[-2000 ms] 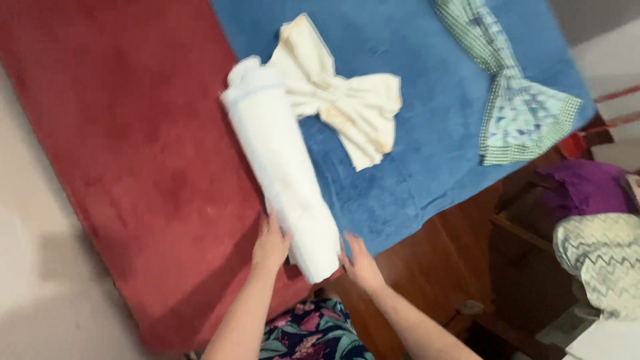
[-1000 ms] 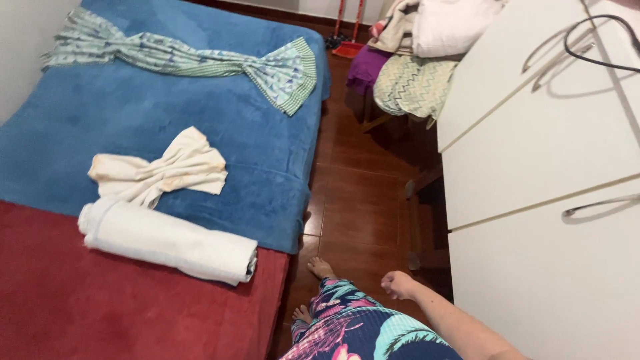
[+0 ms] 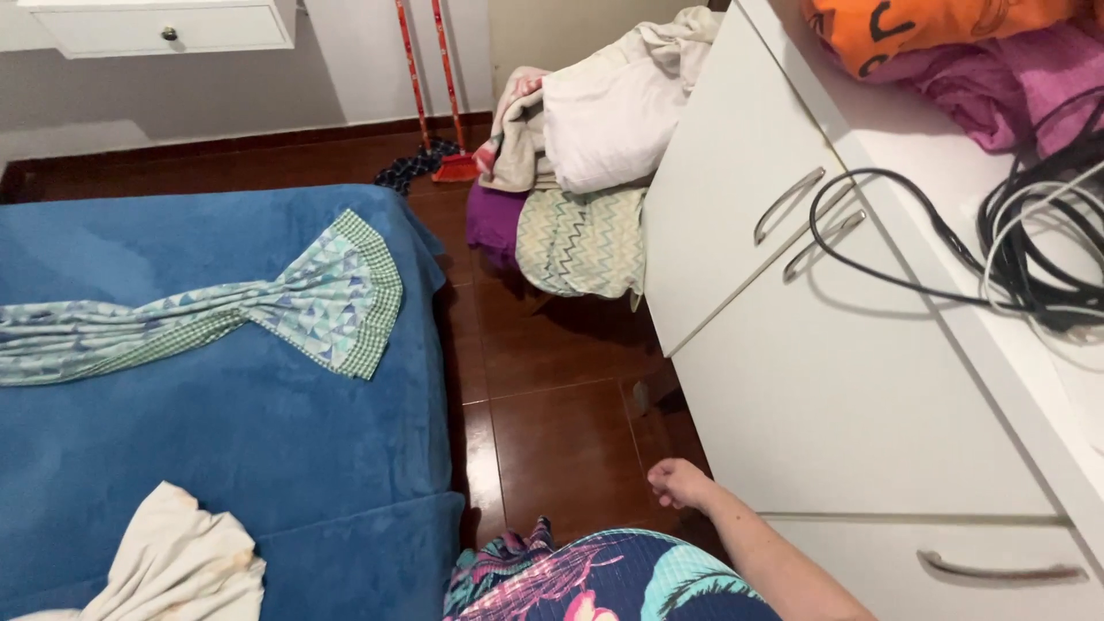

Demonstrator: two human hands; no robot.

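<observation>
My right hand (image 3: 680, 485) hangs over the floor beside the white cabinet, its fingers loosely curled and holding nothing that shows. My left hand is out of the frame. To the left, a cream cloth (image 3: 181, 552), bunched and stained in places, lies on the blue bed cover (image 3: 345, 457). Farther up the bed lies a green and blue patterned cloth (image 3: 328, 297) with a checked border, gathered narrow along its length and fanned out at its right end.
A white cabinet (image 3: 828, 371) with metal handles lines the right side; coiled cables (image 3: 1035, 233) and an orange bag or cloth (image 3: 931, 30) lie on top. Folded textiles (image 3: 604, 121) are piled beyond the reddish-brown tiled floor (image 3: 561, 457), near a red dustpan (image 3: 454, 167).
Both hands were at the rolled white towel on the bed; they have left it, and my right hand is now beside the cabinet. The view has swung toward the cabinet and far wall.
</observation>
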